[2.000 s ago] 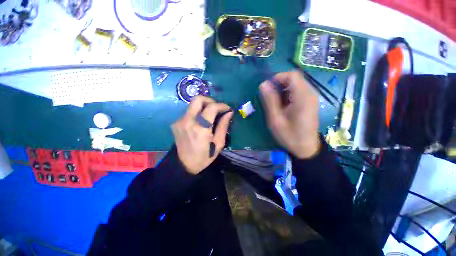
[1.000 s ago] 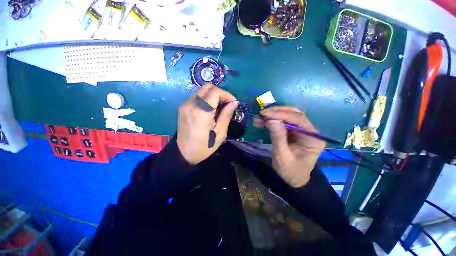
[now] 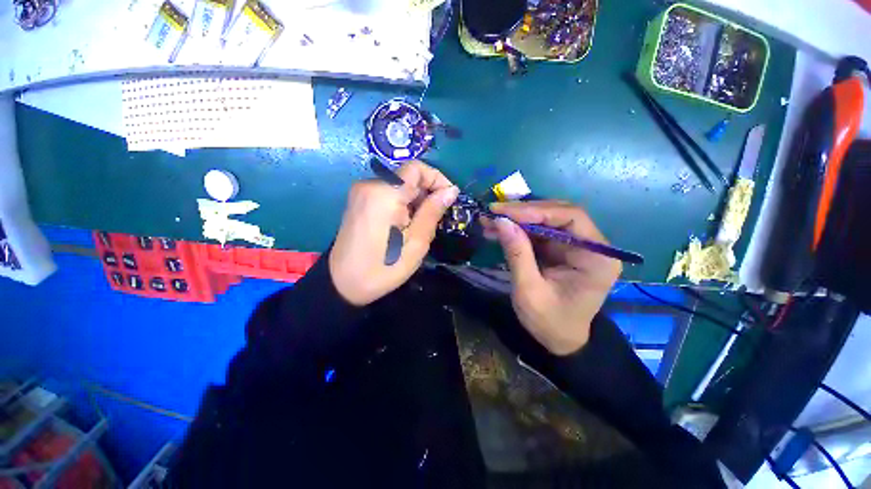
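My left hand (image 3: pixel 387 229), with dark patches on its fingers, holds a small dark round device (image 3: pixel 460 222) at the mat's front edge. Its open inside shows metallic and yellow bits. My right hand (image 3: pixel 559 267) holds a slim purple screwdriver (image 3: pixel 573 241) like a pen, its tip end at the device. The exact contact point is hidden by the fingers. A small silver-white battery (image 3: pixel 511 185) with a yellow edge lies just behind, near my right fingertips. A round case with a shiny metal centre (image 3: pixel 398 131) lies on the green mat behind my left hand.
Dark tweezers (image 3: pixel 680 134) lie below a green-rimmed screw tray (image 3: pixel 711 57). A knife-like blade (image 3: pixel 737 205) and an orange-and-black tool (image 3: pixel 836 162) are at the right. A small-parts tray (image 3: pixel 559 33) stands at the back. A dotted sheet (image 3: pixel 220 113) and white scraps (image 3: pixel 229 222) lie left.
My right hand has come in from the mat's right side and now holds the screwdriver at the device. Over the last second, the screwdriver and device have shifted only slightly; the camera view has moved.
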